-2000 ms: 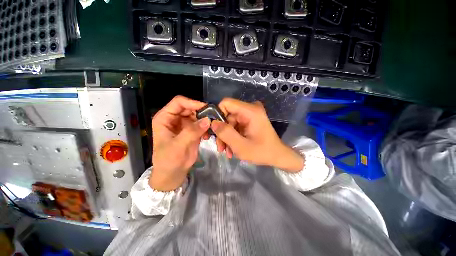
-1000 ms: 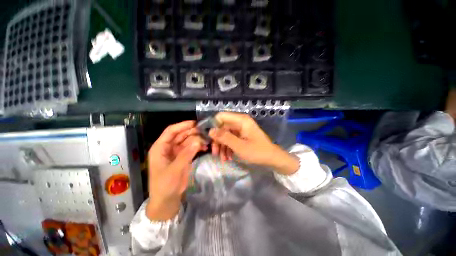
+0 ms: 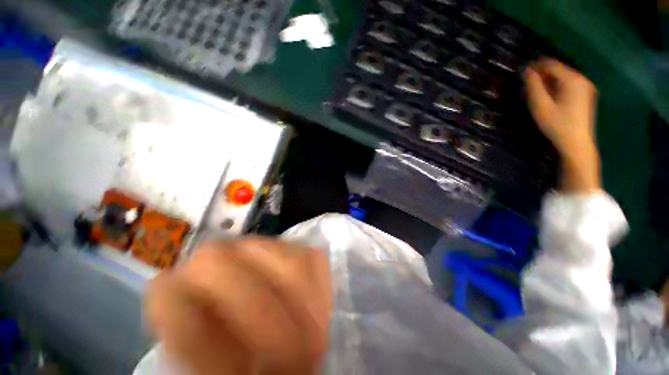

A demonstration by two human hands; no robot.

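Observation:
My left hand (image 3: pixel 238 307) is large and blurred at the lower left, in front of my smock; whether it holds anything cannot be told. My right hand (image 3: pixel 561 102) is over the right side of the large black blister tray (image 3: pixel 506 157), fingers bent down toward its pockets. Its fingertips are blurred and I cannot tell if they hold a part. Silver-faced parts (image 3: pixel 435 132) sit in rows in the tray. The clear ring tray (image 3: pixel 418 183) hangs over the bench edge in front of the blister tray.
A white machine on the left has a red-orange knob (image 3: pixel 240 192) and an orange-brown fixture (image 3: pixel 158 238) with a dark part. Spare ring trays (image 3: pixel 202 33) and white tissue (image 3: pixel 308 30) lie on the green bench. A blue stool (image 3: pixel 477 282) stands at lower right.
My hands have parted from the small dark housing they held together. My right hand has moved out to the blister tray, my left down and left. The view has turned.

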